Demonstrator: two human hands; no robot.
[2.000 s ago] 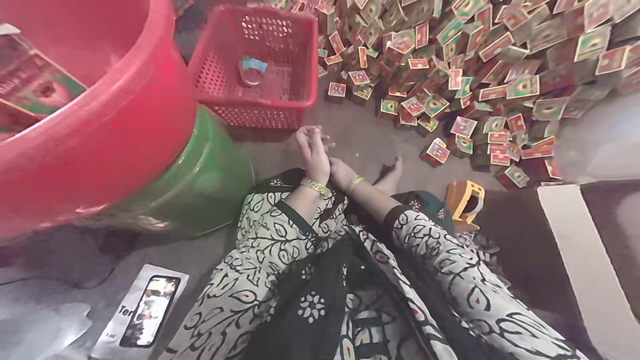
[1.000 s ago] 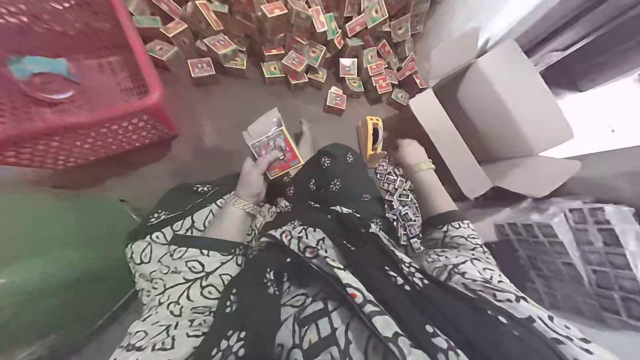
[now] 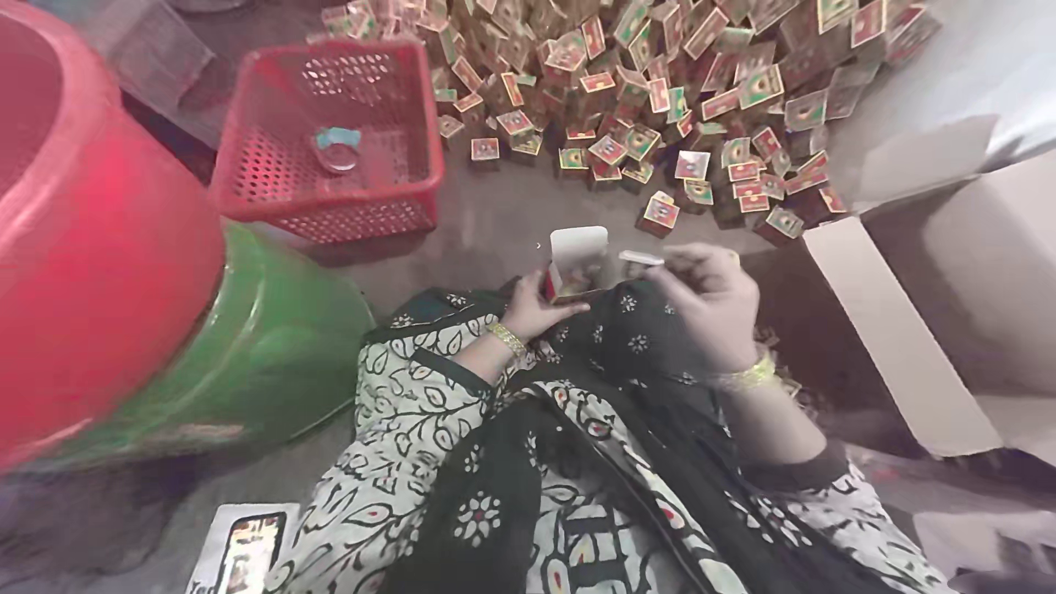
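Observation:
A small red carton with its white flap raised (image 3: 577, 247) is held in my left hand (image 3: 532, 309), above my lap. To the right of the carton's mouth, my right hand (image 3: 709, 297) pinches a small flat whitish item (image 3: 641, 259) between thumb and fingers. What that item is cannot be told, and the carton's inside shows only dimly. Beyond both hands, many small red and green printed cartons (image 3: 660, 210) lie heaped on the floor.
A red perforated plastic basket (image 3: 330, 206) with a small round container stands front left. Beside me are a large red tub (image 3: 124, 247) and a green drum (image 3: 272, 322). An open cardboard box (image 3: 907, 346) is at the right. A box picturing a phone (image 3: 247, 544) lies lower left.
Two seconds ago my hands were together; one second ago my left hand held the carton while my right was down by small pieces. My right hand has risen beside the carton with a small item.

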